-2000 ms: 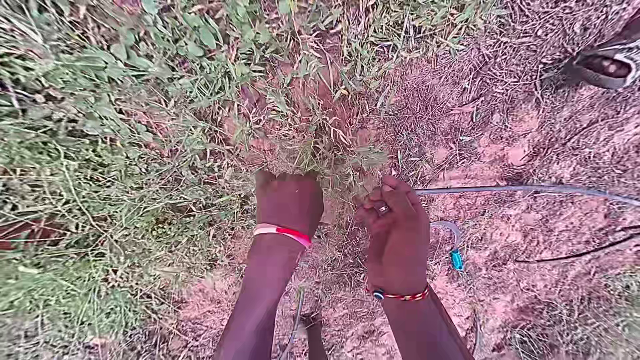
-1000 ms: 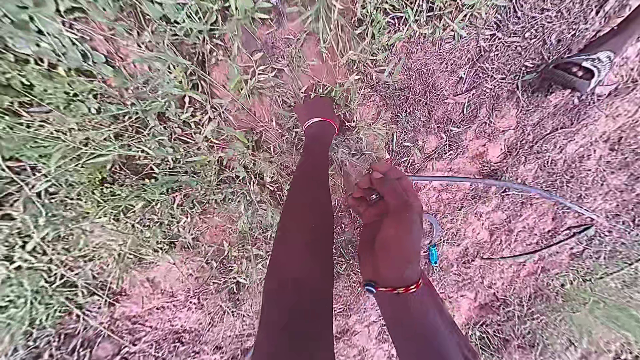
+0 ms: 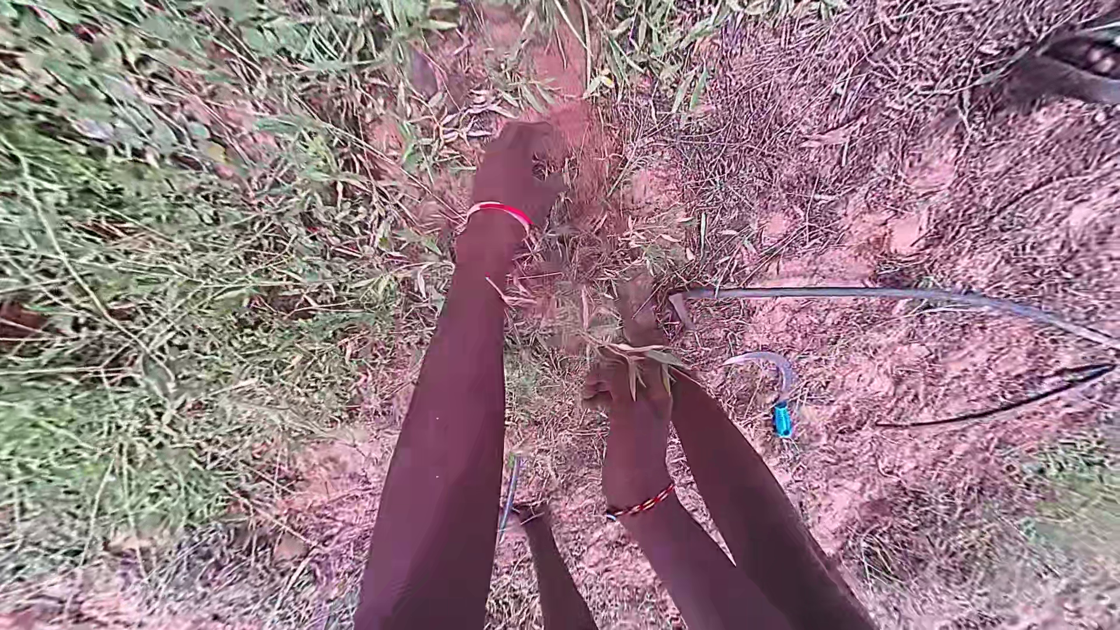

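My left hand (image 3: 521, 171), with a red and white band at its wrist, reaches over reddish soil among weeds. Its thumb stands apart from the fingers, and nothing shows between them. Nearer to me, my right hand (image 3: 632, 385) has curled fingers with narrow green leaves (image 3: 649, 354) sticking out; a patterned cord circles its wrist. A leg (image 3: 752, 490) passes behind the right forearm, its foot partly hidden. To the right of that hand, a sickle (image 3: 783, 381) with a curved blade and teal handle lies on the ground.
Dense green weeds (image 3: 219, 262) cover the left side. A long, thin dark pipe or rod (image 3: 875, 294) runs right from near the foot. A thin dark strip (image 3: 1006, 407) lies below it. Part of a person's foot (image 3: 1067, 74) shows at the top right.
My left hand has moved forward since the oldest frame, and its fingers have spread since then. Green leaves now show at my right hand. The person's foot at right has shifted toward the top edge.
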